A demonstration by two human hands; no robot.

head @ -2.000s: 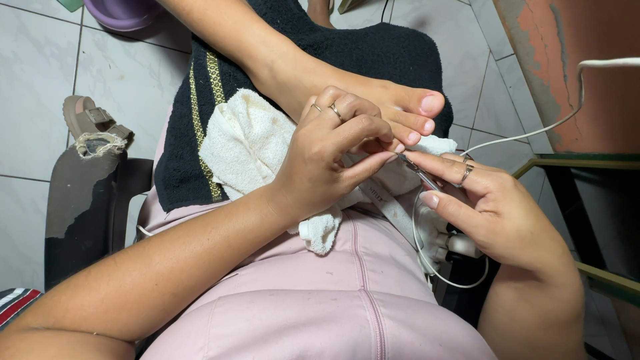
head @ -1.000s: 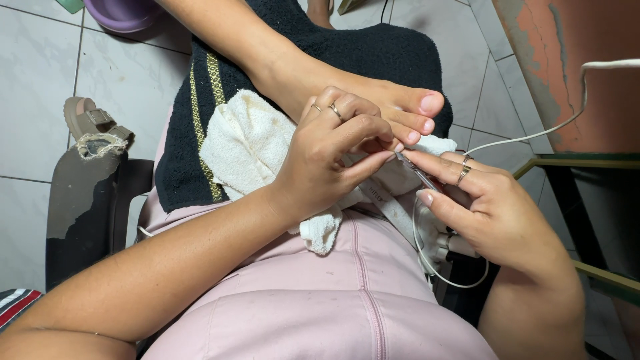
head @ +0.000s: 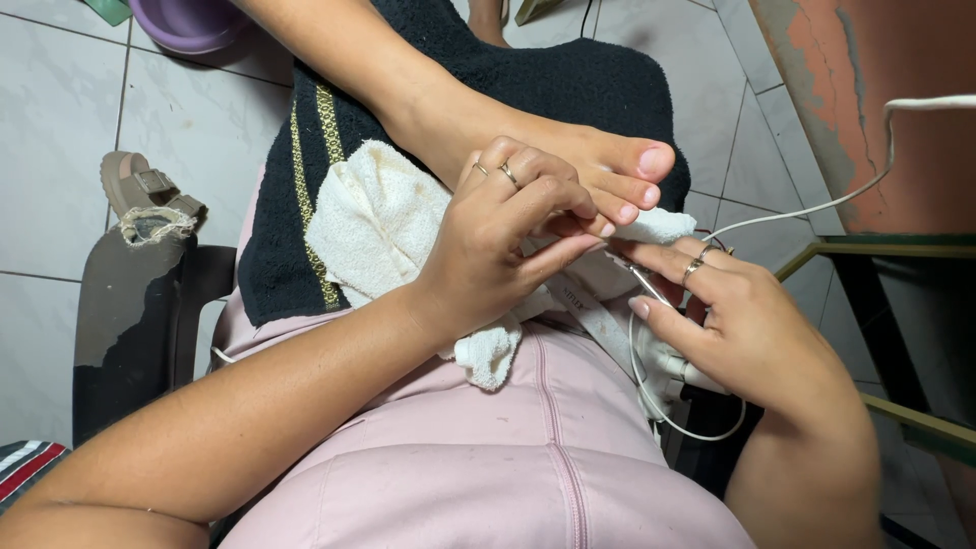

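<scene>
Another person's bare foot [head: 526, 137] rests on a black towel [head: 595, 84] with gold bands, toes pointing right. My left hand [head: 507, 221], wearing two rings, pinches the smallest toe between thumb and fingers. Just right of it, my right hand [head: 709, 290] grips a slim metal nail tool [head: 648, 284], probably cuticle nippers, its tip close to that toe; the fingers hide part of it. A stained white cloth [head: 381, 221] lies on the towel beneath my left wrist. What looks like a nail file [head: 595, 316] lies below my hands, partly covered.
A white cable [head: 808, 207] runs from the right edge behind my right hand and loops below it. At left are a worn black chair armrest [head: 130, 305] and a sandal [head: 137, 183]. A purple basin [head: 191, 23] stands at upper left. A metal frame [head: 884, 250] borders the right side.
</scene>
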